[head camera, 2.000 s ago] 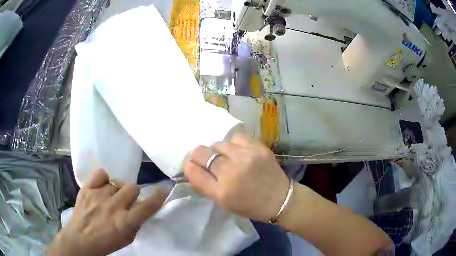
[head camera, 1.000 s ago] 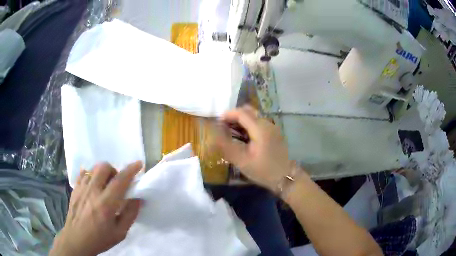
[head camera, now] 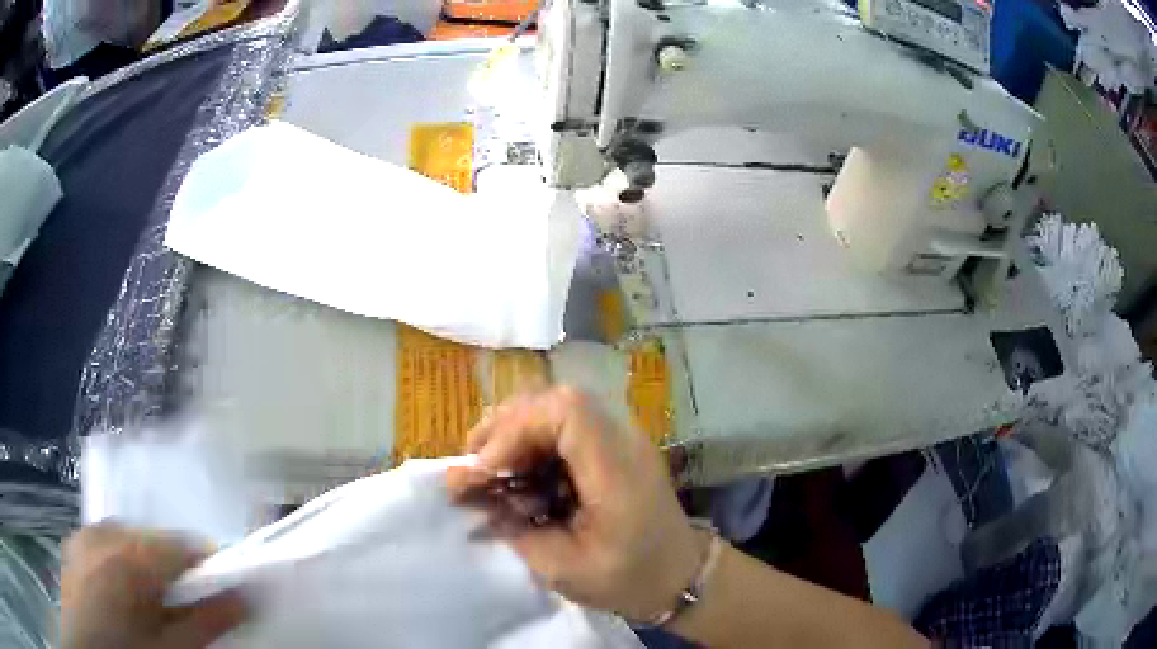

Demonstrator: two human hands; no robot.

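A white garment panel (head camera: pixel 381 552) hangs at the table's front edge and over the lap. My left hand (head camera: pixel 146 590), blurred at the lower left, grips its left part; another white piece (head camera: pixel 165 488) shows blurred above that hand. My right hand (head camera: pixel 584 501) is closed around a small dark tool (head camera: pixel 527 497), which looks like thread snips, at the panel's upper right edge. The fingers hide much of the tool. A long white cut piece (head camera: pixel 368 241) lies flat on the table, its right end just left of the needle area.
The sewing machine (head camera: pixel 787 76) stands behind and right. Yellow-orange tape (head camera: pixel 435 393) marks the pale tabletop (head camera: pixel 292 406). A dark side surface with clear plastic edging (head camera: pixel 95 216) is at left. A ruffled white heap (head camera: pixel 1104 418) is at right.
The long piece now lies apart, flat near the needle. Both hands have moved down toward the lap with the other cloth, my left hand also leftward. The dark tool now shows in my right hand.
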